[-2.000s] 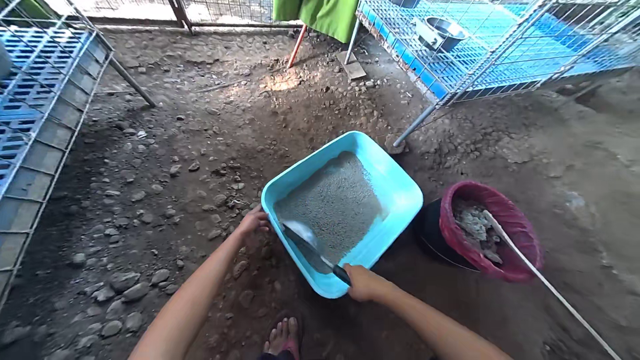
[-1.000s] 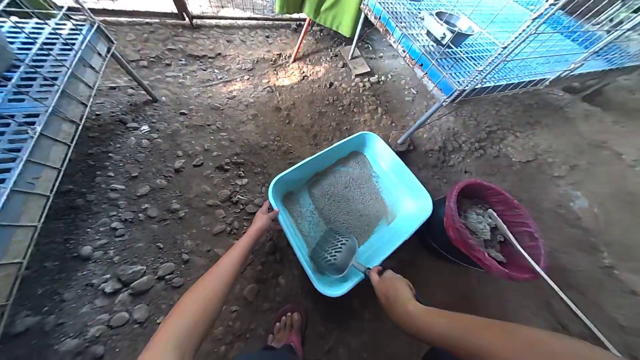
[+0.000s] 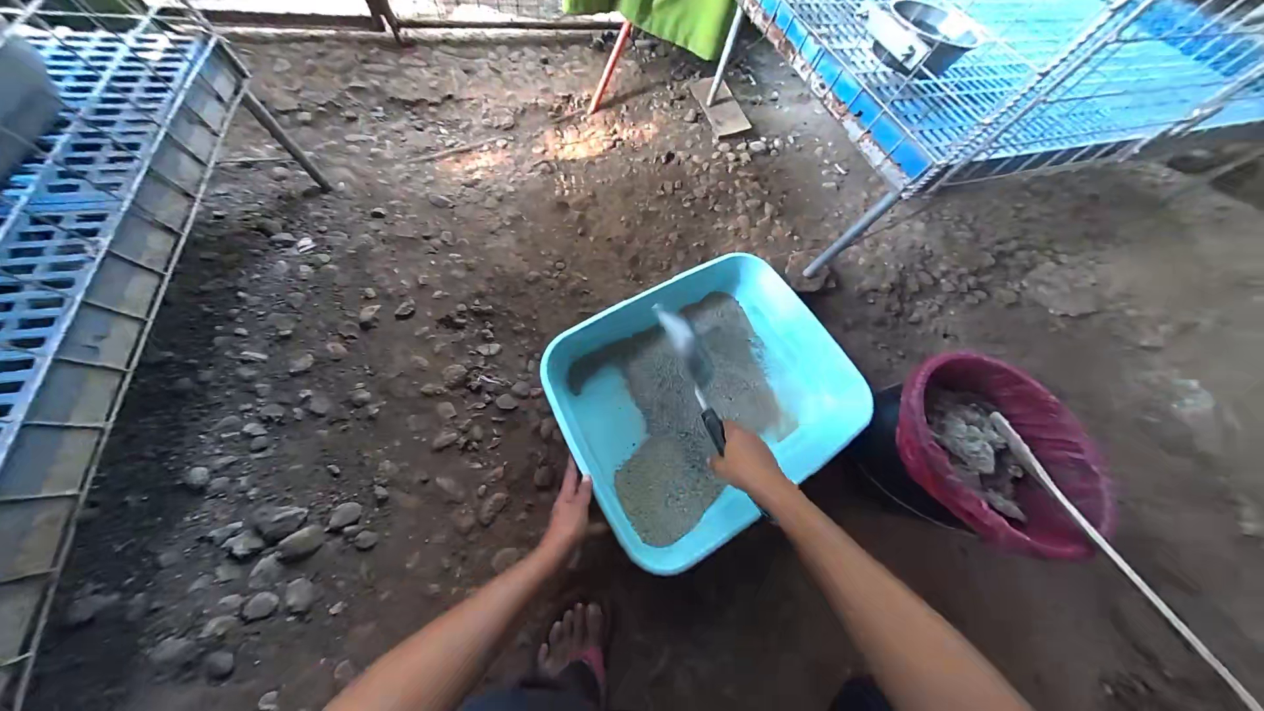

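Note:
A light-blue plastic litter tray sits on the dirt ground before me, with grey granular litter spread unevenly over its bottom. Bare patches of plastic show at its left and right. My right hand grips the black handle of a metal litter scoop, which is tilted over the middle of the tray and blurred at its far end. My left hand rests against the tray's left outer wall near the front corner. Whether its fingers grip the rim cannot be told.
Right of the tray stands a black bucket with a red plastic liner, holding grey clumps and a long pale stick. Wire cages with blue slatted floors stand at left and upper right. Stones lie at left.
The scoop and my right hand have moved from the tray's front edge to over its middle. The litter, earlier gathered toward the middle, is spread differently, with some at the front corner.

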